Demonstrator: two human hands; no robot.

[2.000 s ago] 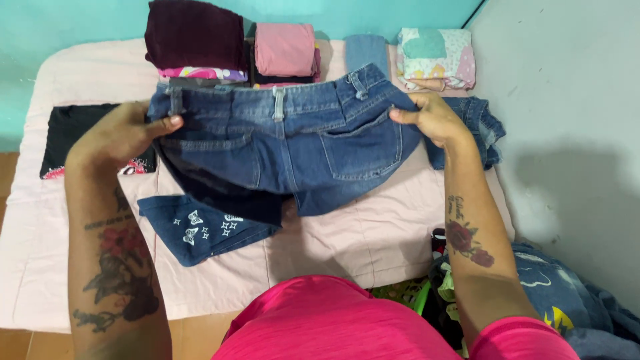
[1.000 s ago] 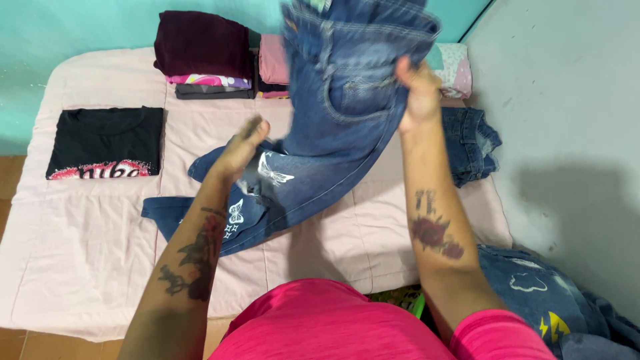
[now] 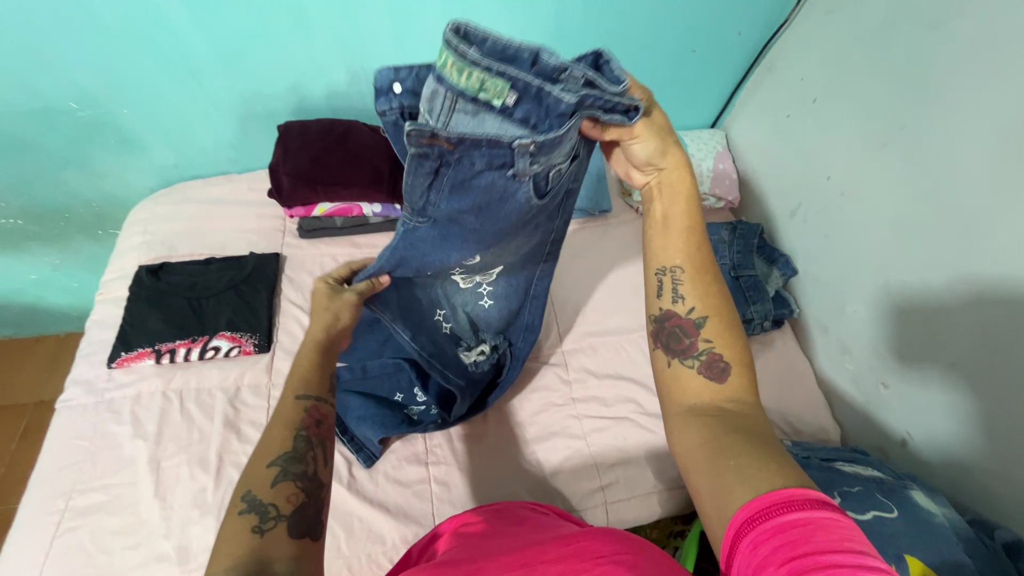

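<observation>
A pair of blue denim jeans (image 3: 496,208) with white butterfly prints and a frayed patch hangs in front of me, its waistband gaping at the top. My right hand (image 3: 636,144) grips the waistband at its right end. Lower down, my left hand (image 3: 344,296) pinches the left edge of the jeans between thumb and fingers. The legs fold under and rest on the pink bedspread (image 3: 560,432). To the left lies a folded black T-shirt (image 3: 196,300) with a red and white print.
Behind the jeans stands a stack of folded clothes with a dark maroon one (image 3: 332,164) on top. A folded patterned cloth (image 3: 712,168) and folded denim (image 3: 752,276) lie at the right. More denim (image 3: 888,504) is piled at the lower right, beside the grey wall.
The jeans were held wide by both waistband ends two seconds ago. Now they hang turned, front showing. My left hand, apart from them a second ago, has taken hold of their edge.
</observation>
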